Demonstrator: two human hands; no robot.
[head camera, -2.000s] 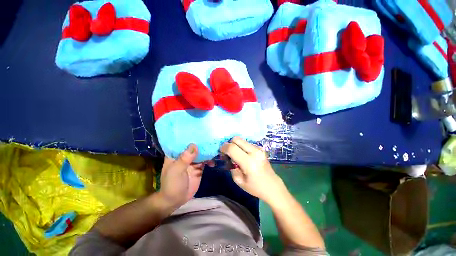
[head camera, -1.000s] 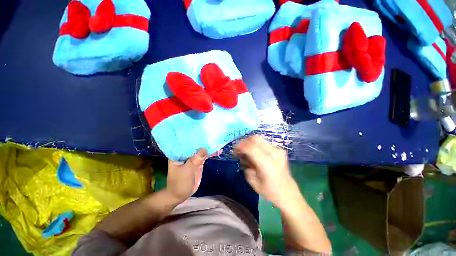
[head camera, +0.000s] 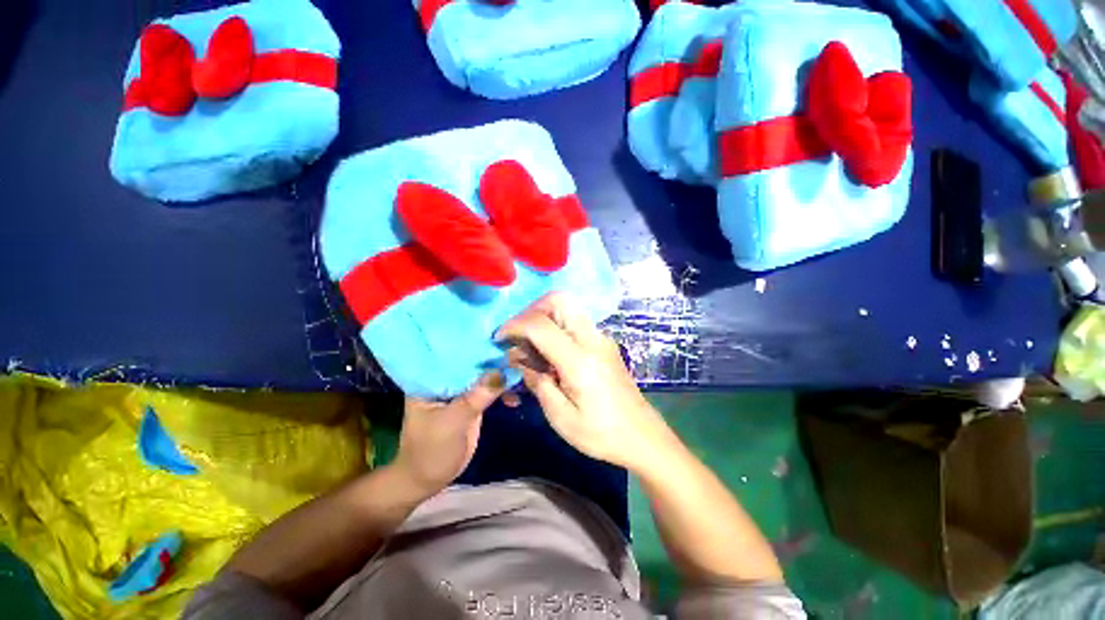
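The light-blue plush gift box (head camera: 424, 345) lies at the front edge of the dark-blue table, slightly turned, with a red band and a puffy red bow (head camera: 485, 230) on top. My left hand (head camera: 446, 436) grips its near edge between thumb and fingers, the fingers partly hidden beneath. My right hand (head camera: 579, 382) is at the near edge just right of my left hand, fingertips pinched together at the plush. A needle or thread between the fingertips is too small to make out.
More plush gift boxes stand at the far left (head camera: 230, 133), far middle (head camera: 533, 49) and right (head camera: 776, 206). A black flat object (head camera: 957, 216) lies right of them. A yellow sack (head camera: 267, 466) is at lower left, a cardboard box (head camera: 988, 503) at lower right.
The plush box has turned and shifted left. My right hand moved off to the right, blurred, then came back to the near edge beside my left hand. The view has shifted slightly.
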